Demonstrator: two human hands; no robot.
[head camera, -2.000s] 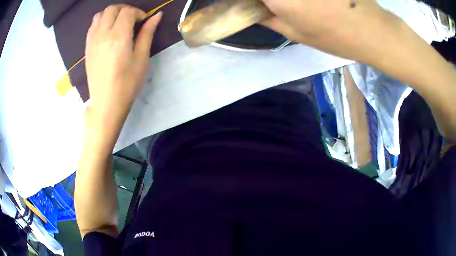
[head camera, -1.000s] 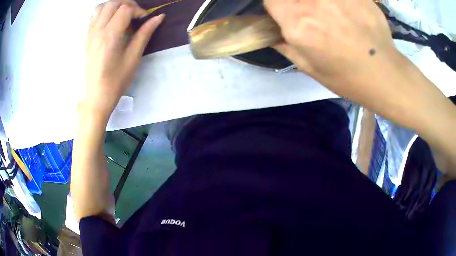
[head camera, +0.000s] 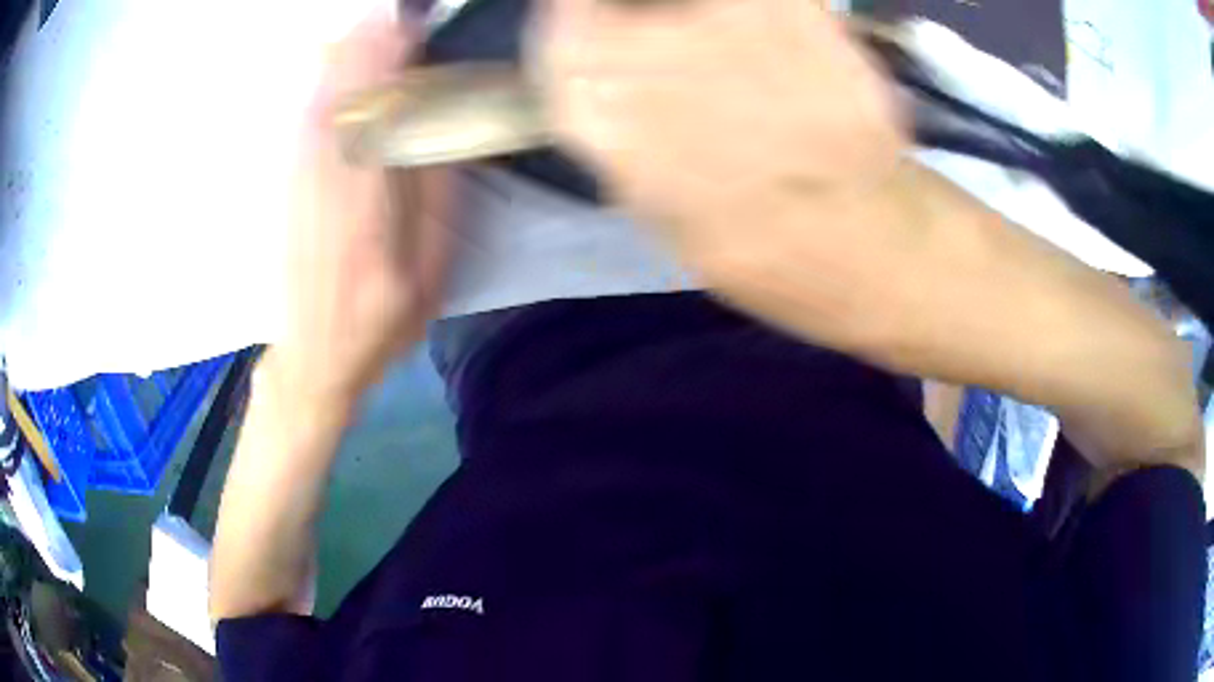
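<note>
The steam iron has a worn wooden handle and a dark body, at the top centre. My right hand grips the handle; both are blurred. My left hand is at the handle's left end, strongly blurred and partly behind it. Whether its fingers hold anything cannot be told. A piece of dark cloth shows at the top right, beyond my right hand. The yellow strip is not clearly visible.
The white table cover lies under the work. A black cord trails right from the iron. Blue crates stand below left on a green floor. A white box-like object is at the lower left. Blue and white materials are at the lower right.
The iron and my right hand have moved left, close to my left hand. The dark cloth no longer shows by my left hand; dark cloth now shows at the top right.
</note>
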